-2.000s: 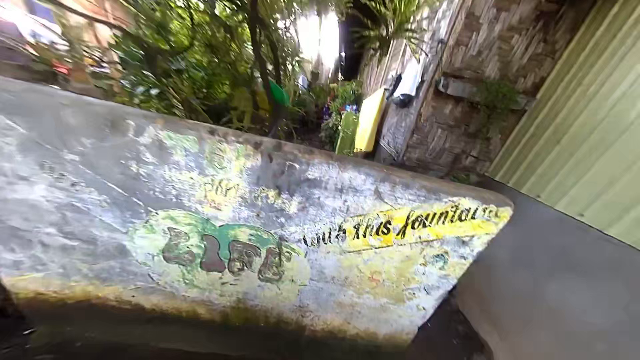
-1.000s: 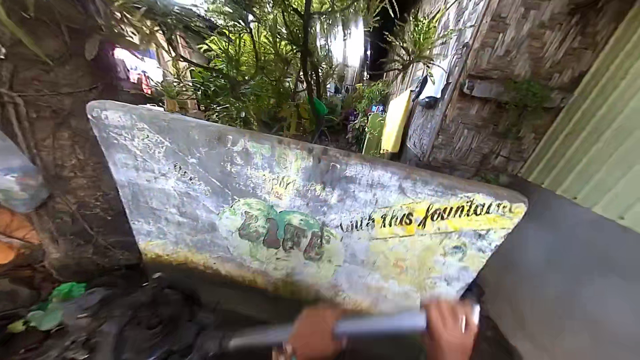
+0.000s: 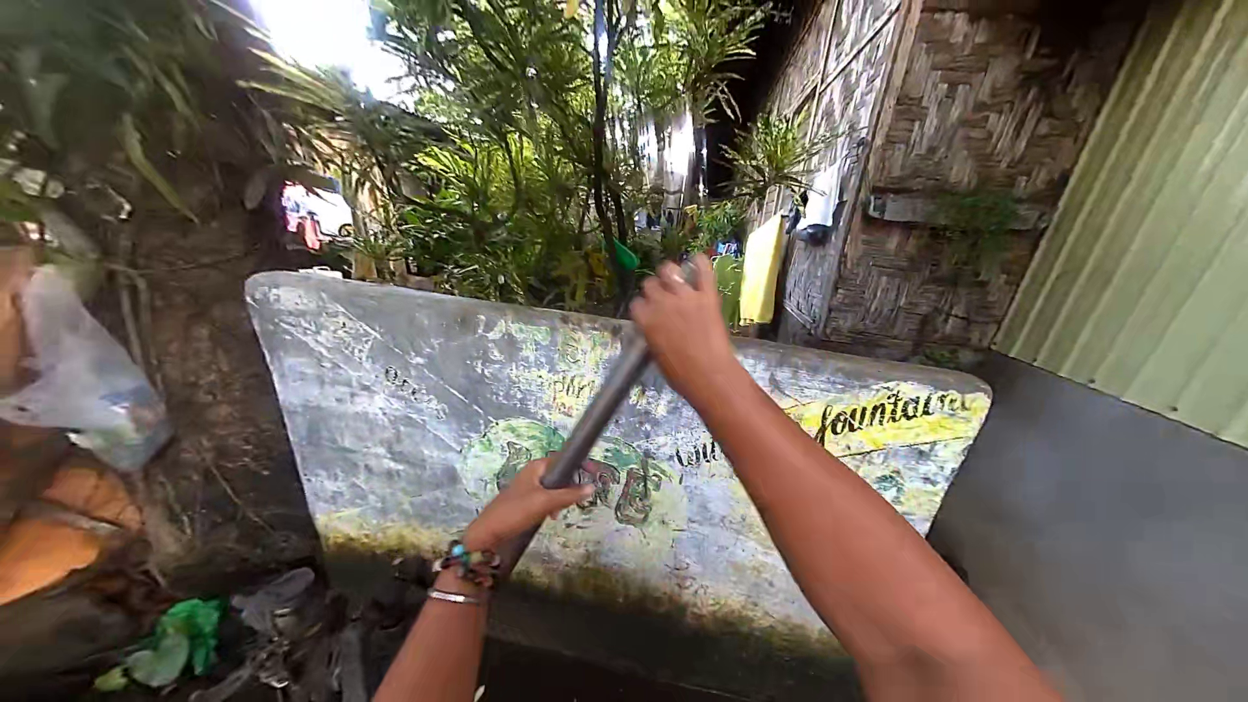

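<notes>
A long grey pole (image 3: 606, 395), perhaps a tool handle, runs diagonally across the view in front of a painted concrete wall (image 3: 390, 390). My right hand (image 3: 681, 317) is closed around its upper end, at the height of the wall's top edge. Lower down, my left hand (image 3: 534, 497) grips the same pole, with a beaded bracelet (image 3: 468, 564) and a metal bangle on that wrist. The pole's lower end drops behind my left wrist into the dark area at the wall's foot, and what it ends in is hidden.
At left are a tree trunk (image 3: 195, 341), a hanging plastic bag (image 3: 88, 370) and green plastic (image 3: 190, 634) on dark ground. Leafy shrubs (image 3: 507, 175) stand behind the wall. A woven bamboo wall (image 3: 975, 127), corrugated metal sheet (image 3: 1150, 214) and grey wall (image 3: 1102, 517) line the right.
One second ago both hands held the pole nearly level, low in view; now it slants steeply, with my right hand raised high. Two seconds ago no hands were in view.
</notes>
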